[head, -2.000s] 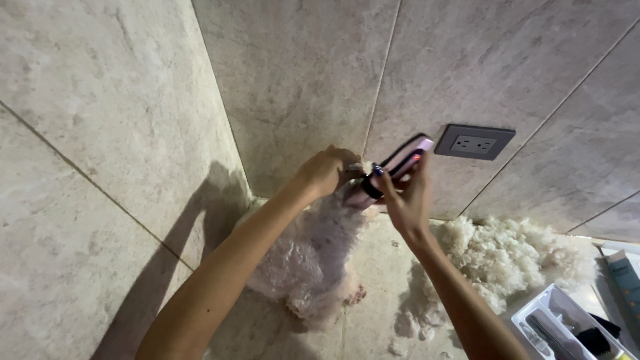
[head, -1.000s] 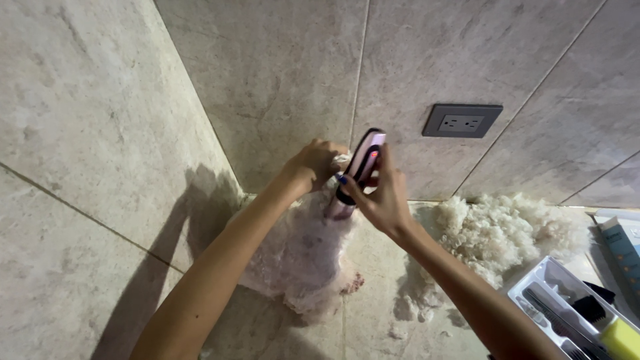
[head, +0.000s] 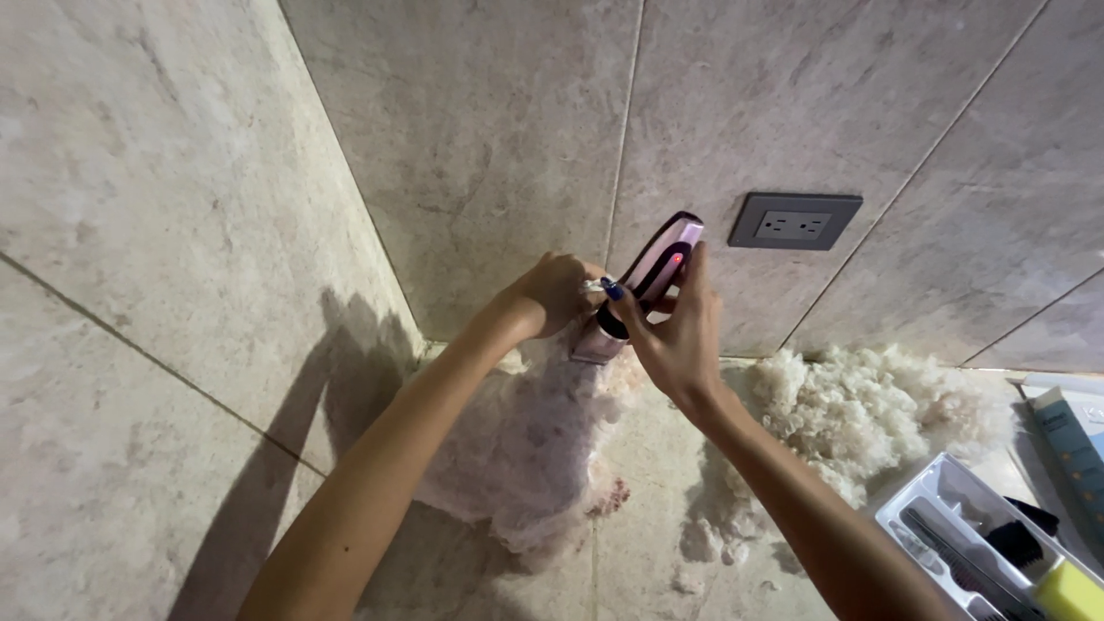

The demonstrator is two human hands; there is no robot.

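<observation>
A small white-furred dog (head: 535,440) is on the tiled floor near the wall corner, its head mostly covered by my hands. My left hand (head: 556,293) grips a tuft of fur or an ear at the dog's head; which one is unclear. In my right hand (head: 681,323) is a pink and black cordless hair clipper (head: 660,267) with a small red light lit. The clipper's head points down and touches the fur just below my left hand. Reddish-brown fur shows at the dog's lower right side.
A pile of cut white fur (head: 862,414) lies right of the dog. Beyond it are a white plastic tray (head: 936,470) with a comb (head: 957,561), black attachments and a yellow item, and a blue box (head: 1065,440). A dark wall outlet (head: 798,222) sits above.
The clipper has swung to a steeper angle, with its head lower on the dog's fur than two seconds ago. My left hand keeps its hold at the dog's head.
</observation>
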